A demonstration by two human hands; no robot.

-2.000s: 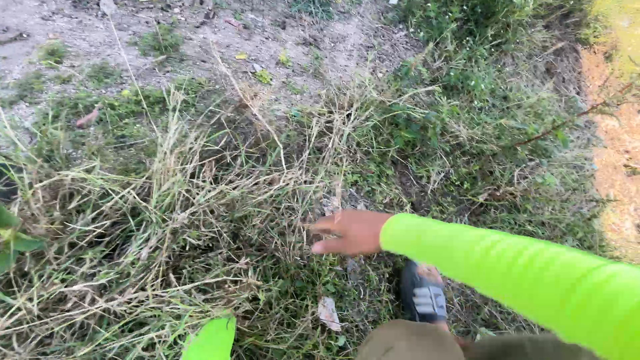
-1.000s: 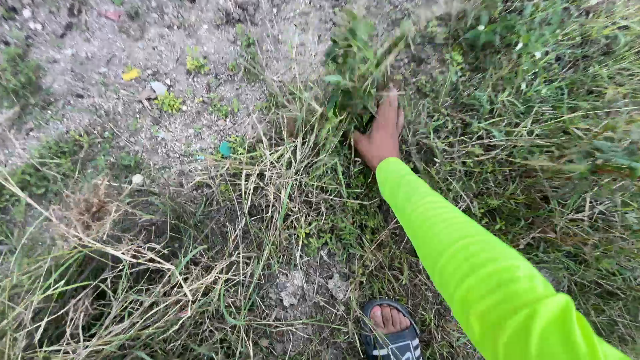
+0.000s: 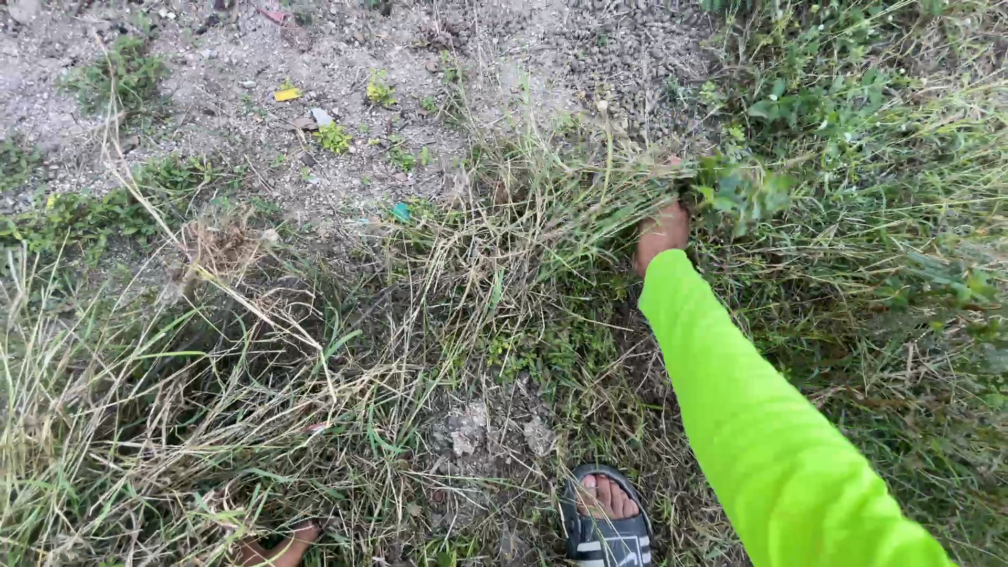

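Observation:
My right hand, at the end of a bright yellow-green sleeve, is deep in the vegetation right of centre. It grips weeds; its fingers are mostly hidden. Long, partly dry grass fans out to its left, and a blurred leafy weed lies just to its right. At the bottom left edge, part of my left hand shows low among tangled dry grass. Most of that hand is out of frame or behind stalks, so what it holds cannot be seen.
My foot in a dark sandal with white stripes stands at the bottom, right of a patch of bare soil. Gravelly ground with a yellow scrap and a small teal piece lies beyond. Dense green weeds cover the right side.
Two seconds back my right hand was over the grass with fingers spread; now it is in among the weeds. Part of my left hand has come into view at the bottom left.

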